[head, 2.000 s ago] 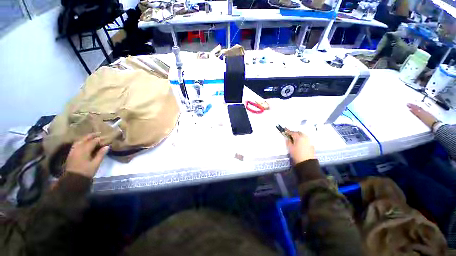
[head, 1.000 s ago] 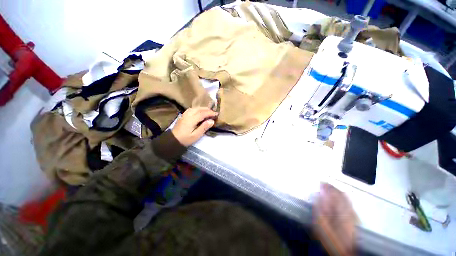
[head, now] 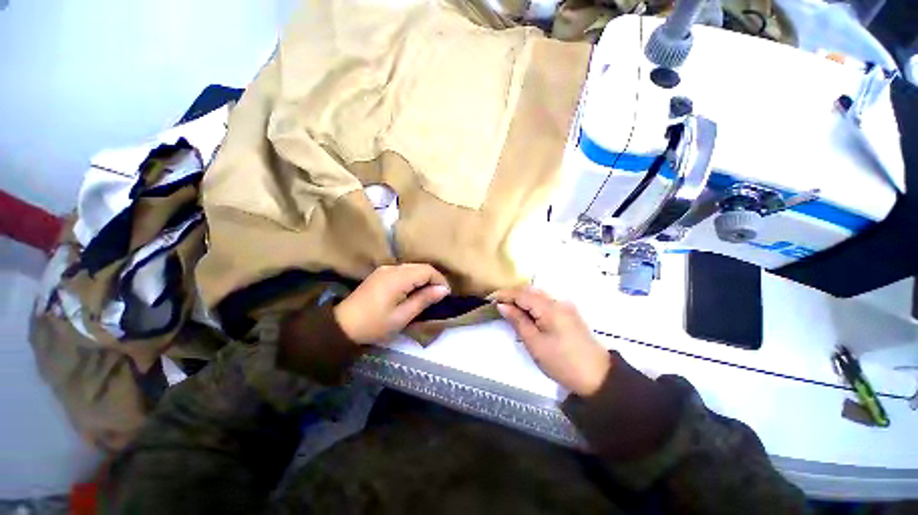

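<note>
A large tan garment piece (head: 433,111) lies left of the sewing machine and reaches the table's front edge. It has dark edging and a small opening showing white. My left hand (head: 391,300) pinches the garment's dark-edged lower edge between thumb and fingers. My right hand (head: 554,337) pinches the same edge a little further right, with the dark strip between the two hands. Whether the fingertips hold anything small besides cloth cannot be told.
The white sewing machine (head: 654,151) stands right of the garment. A black phone (head: 723,300) and yellow-green thread snips (head: 861,387) lie on the table to the right. A cut-piece pile (head: 121,302) hangs at the left. A printed ruler (head: 463,394) runs along the front edge.
The snips have left my right hand and lie on the table. My right hand has moved left onto the garment edge. The view has turned left and come closer; the garment's lower edge is pulled forward.
</note>
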